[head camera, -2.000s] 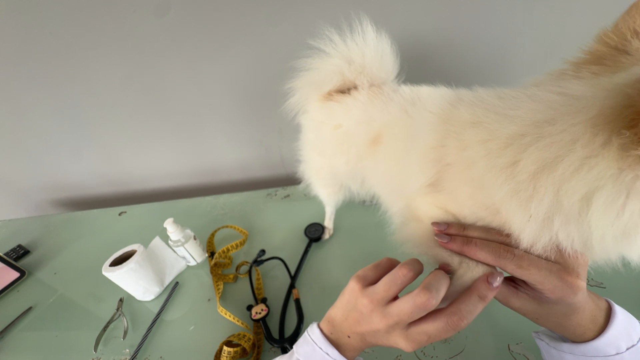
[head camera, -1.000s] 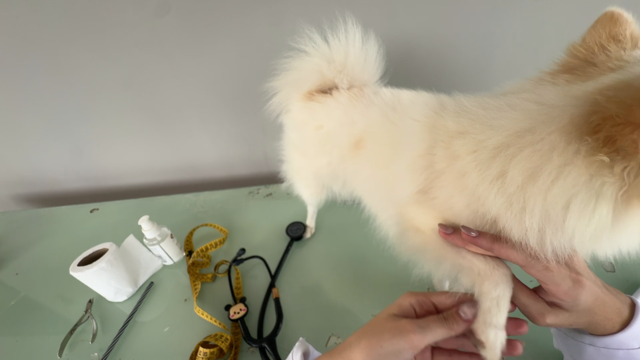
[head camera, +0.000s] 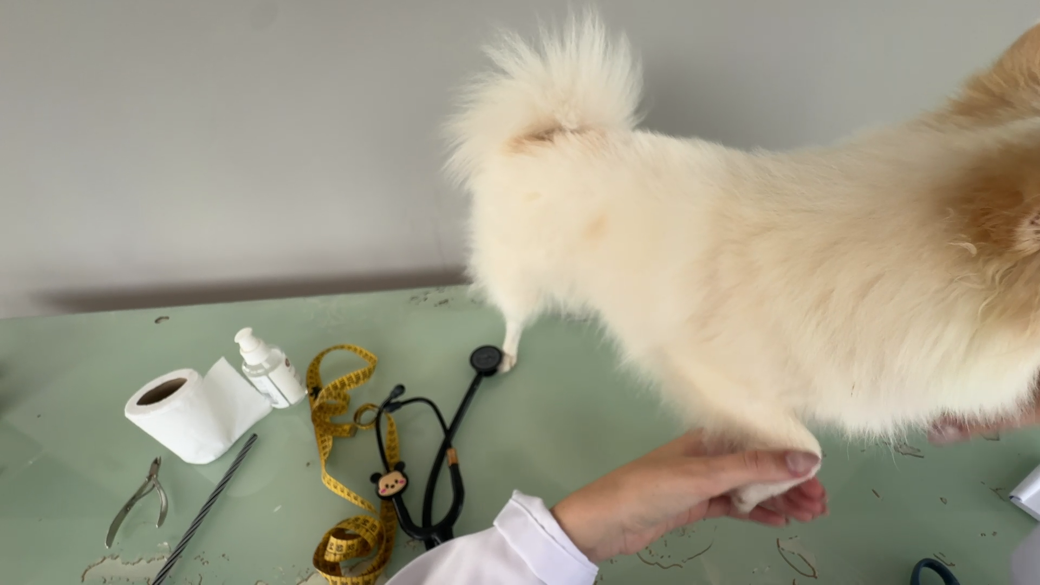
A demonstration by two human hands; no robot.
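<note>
A cream-coloured fluffy dog (head camera: 731, 268) with tan patches stands side-on, its tail toward the upper middle and its head outside the view. My left hand (head camera: 682, 487) is closed round its near hind leg, thumb across the bent joint and fingers beneath. Only the fingers of my right hand (head camera: 967, 426) show at the right edge, under the dog's belly; its fur hides the rest, so their grip is unclear. Beside the far hind paw lies the black chest piece of a stethoscope (head camera: 431, 471), which bears a small cartoon-face charm.
On the worn green tabletop (head camera: 569, 390) are a yellow tape measure (head camera: 333, 439), a white paper roll (head camera: 183, 414), a pump bottle (head camera: 272, 374), metal nippers (head camera: 142, 500) and a dark twisted rod (head camera: 207, 508). A dark blue loop (head camera: 934, 569) shows at the lower right. The grey wall stands behind.
My right hand has moved right, away from the hind leg to under the belly. The leg, extended downward a second ago, is now bent in my left hand.
</note>
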